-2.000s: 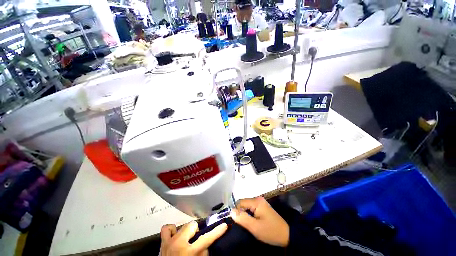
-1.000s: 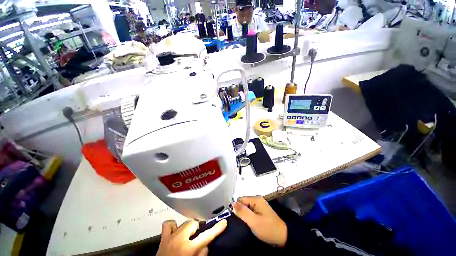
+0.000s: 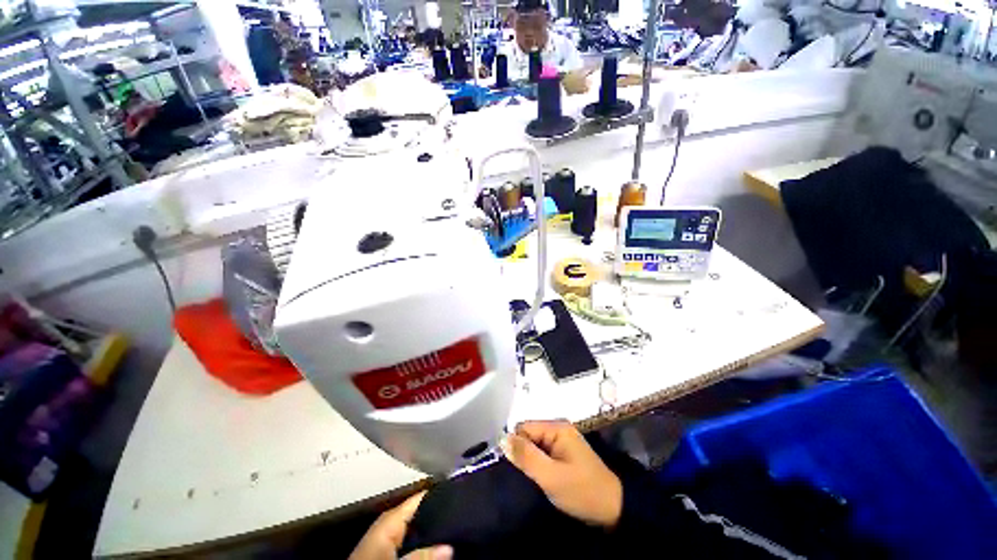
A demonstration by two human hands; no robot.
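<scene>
The white sewing machine head point(image 3: 399, 328) with a red label stands in the centre. Below it, the black garment point(image 3: 476, 514) lies at the small shiny presser foot point(image 3: 477, 464), partly hidden by the head. My right hand point(image 3: 569, 473) grips the cloth's edge with thumb and finger just right of the foot. My left hand point(image 3: 399, 536) is at the bottom edge, partly cut off, with the black cloth between its thumb and fingers.
A phone point(image 3: 565, 341), tape roll point(image 3: 573, 276) and control panel point(image 3: 667, 243) are on the table right of the head. A blue crate point(image 3: 809, 421) with black garments stands at the right. Red cloth point(image 3: 235, 348) lies left. A person point(image 3: 536, 44) sits beyond the thread cones.
My left hand has moved down and back from the presser foot, and more black cloth shows between the hands. My right hand has stayed almost in place beside the foot.
</scene>
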